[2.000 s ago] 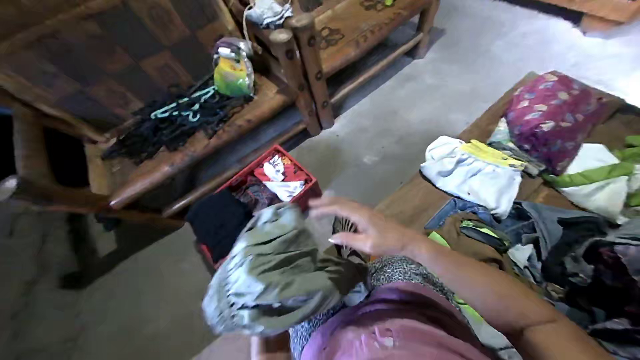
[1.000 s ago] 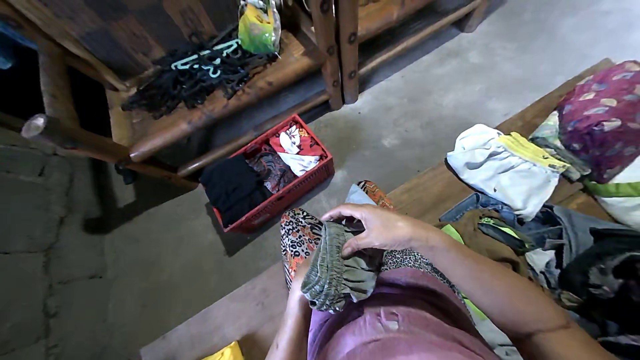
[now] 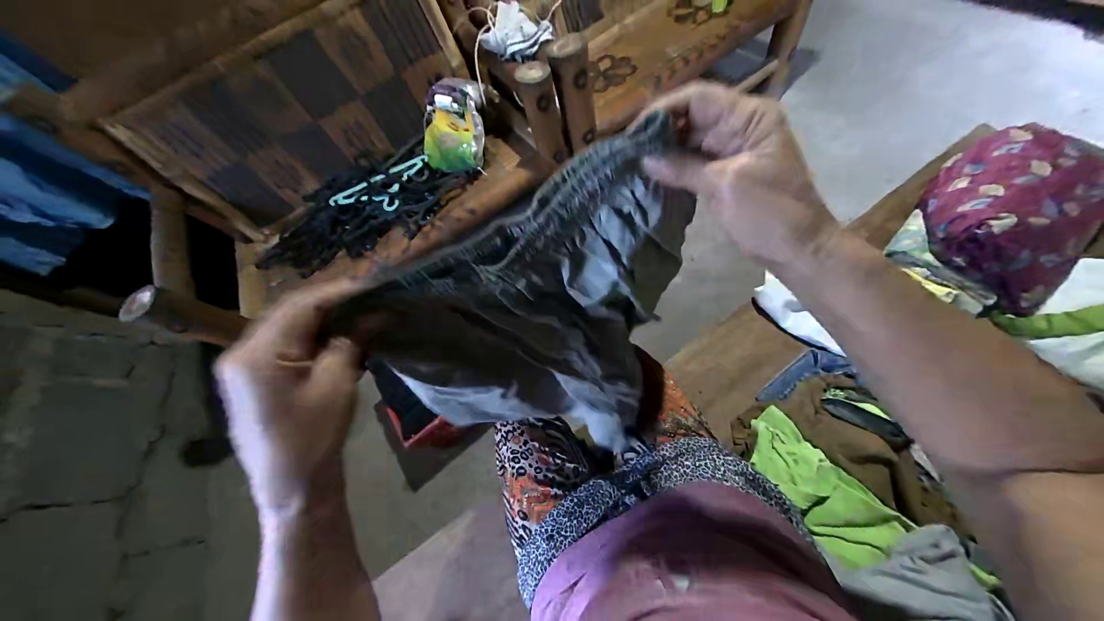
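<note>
A dark grey garment with a gathered elastic waistband (image 3: 535, 293) is stretched between my two hands over my lap. My left hand (image 3: 297, 371) grips one end of the waistband, at the left. Higher up, at the right, my right hand (image 3: 733, 164) pinches the other end. The cloth hangs down from the band toward my knees and hides most of the red plastic crate (image 3: 427, 431), of which one corner shows below it.
Black clothes hangers (image 3: 379, 207) and a colourful plastic bag (image 3: 454, 129) lie on a wooden bench (image 3: 509, 172). To my right are a maroon patterned bundle (image 3: 1013, 216), a lime green cloth (image 3: 819, 483) and other clothes on a wooden surface (image 3: 724, 354).
The garment was bunched near my lap one second ago; now it is raised and spread wide. My hands have moved up and apart. The crate, in plain sight before, is mostly covered.
</note>
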